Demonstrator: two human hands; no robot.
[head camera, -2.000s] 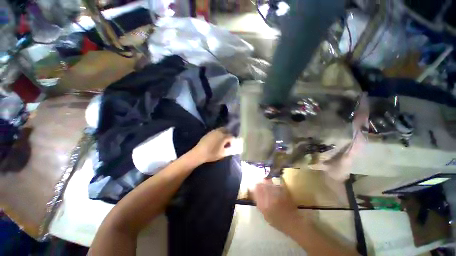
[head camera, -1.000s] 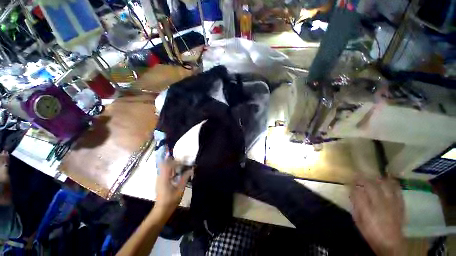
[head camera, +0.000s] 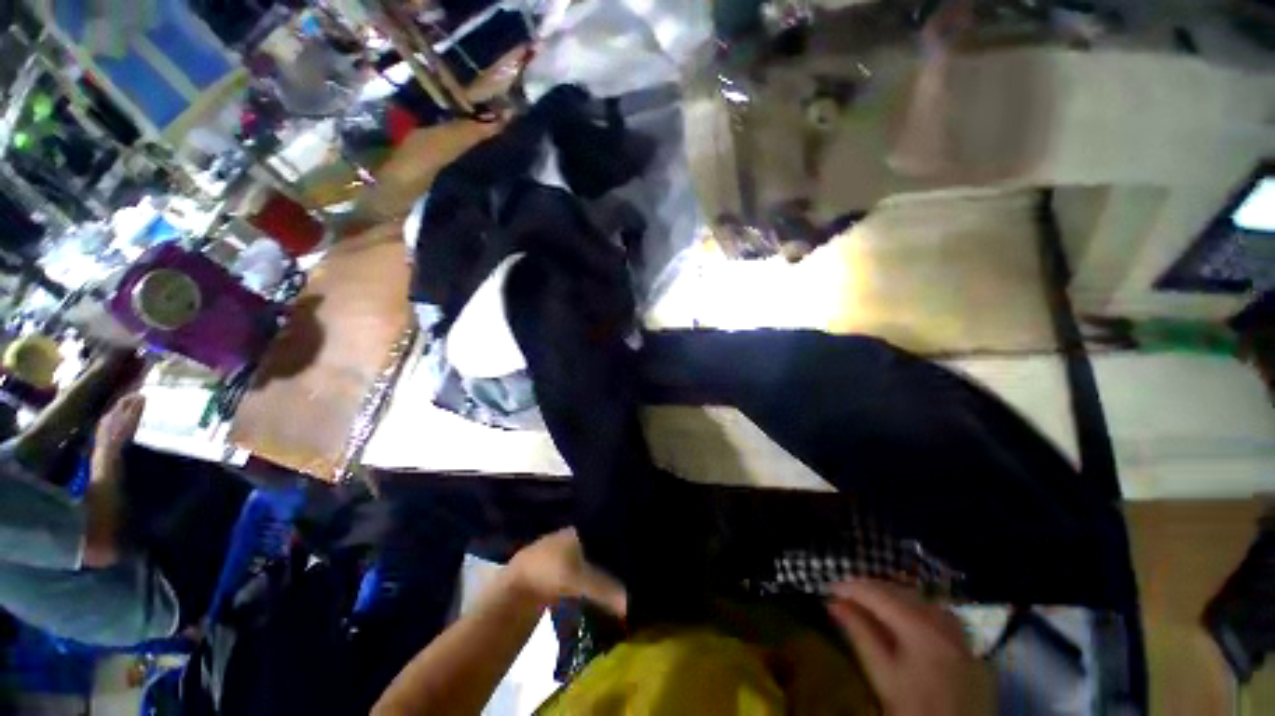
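Note:
The black and grey garment (head camera: 587, 280) lies on the pale table left of the needle area, with a rounded white piece (head camera: 487, 330) on its left. One black length hangs over the front edge; another black strip (head camera: 895, 406) runs right across the table. My left hand (head camera: 552, 571) is below the table edge, its fingers against the hanging black cloth; whether they grip it is unclear. My right hand (head camera: 916, 646) is blurred at the bottom, beside black cloth and a checkered cloth (head camera: 867, 553); its grip is hidden.
The cream sewing machine head (head camera: 1119, 119) spans the upper right above a lit bed (head camera: 951, 280). A control panel (head camera: 1230, 238) is at the right edge. A purple machine (head camera: 196, 308) stands left beyond a brown board (head camera: 343, 350). Another person's arm (head camera: 105, 483) shows far left. Yellow cloth (head camera: 671, 678) is at the bottom.
The view has tilted down. Both hands have moved below the table's front edge: my left from beside the white piece, my right from the table's right side. The black strip now spreads further right.

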